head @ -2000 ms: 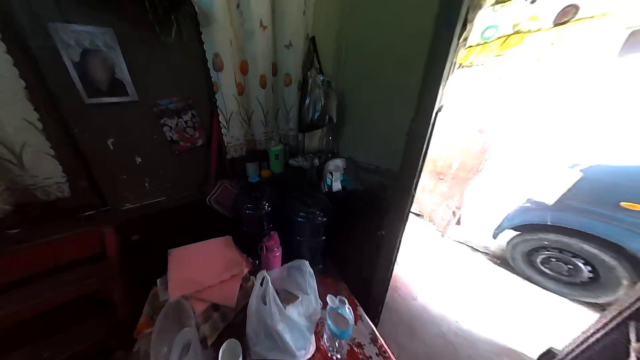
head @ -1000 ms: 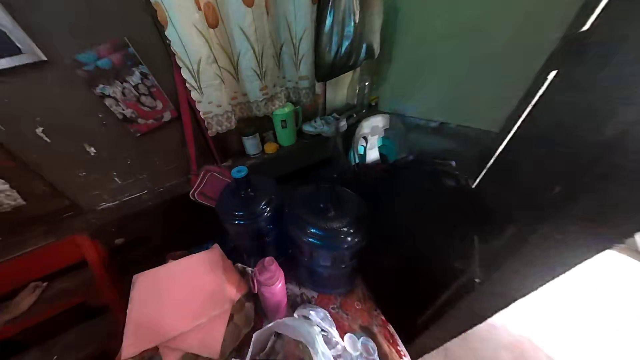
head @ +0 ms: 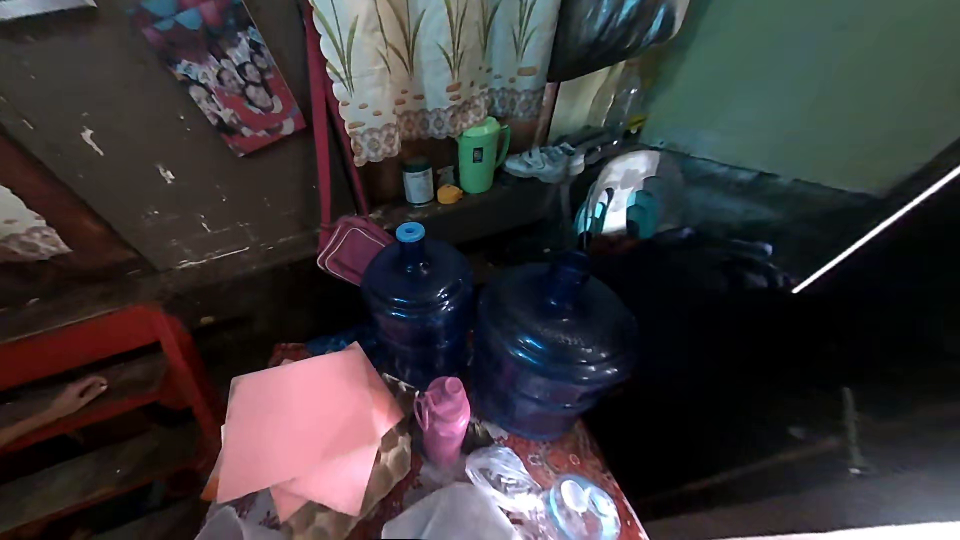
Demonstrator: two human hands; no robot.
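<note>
Neither my left hand nor my right hand shows in view. On the table in front of me lie pink paper sheets, with a pink bottle upright beside them. Behind the bottle stand two large blue water jugs, the left one with a light blue cap. Clear plastic cups and crumpled clear plastic lie at the near right, by a whitish plastic bag. What the bag holds is hidden.
A small hand, seemingly another person's, rests at a red wooden shelf or bench. A green pitcher, a jar and shoes stand on a ledge. A maroon bag hangs behind the jugs. A dark door edge lies right.
The view has turned down and left, away from the bright doorway and the vehicle outside. The pink sheets, bottle and jugs now show closer.
</note>
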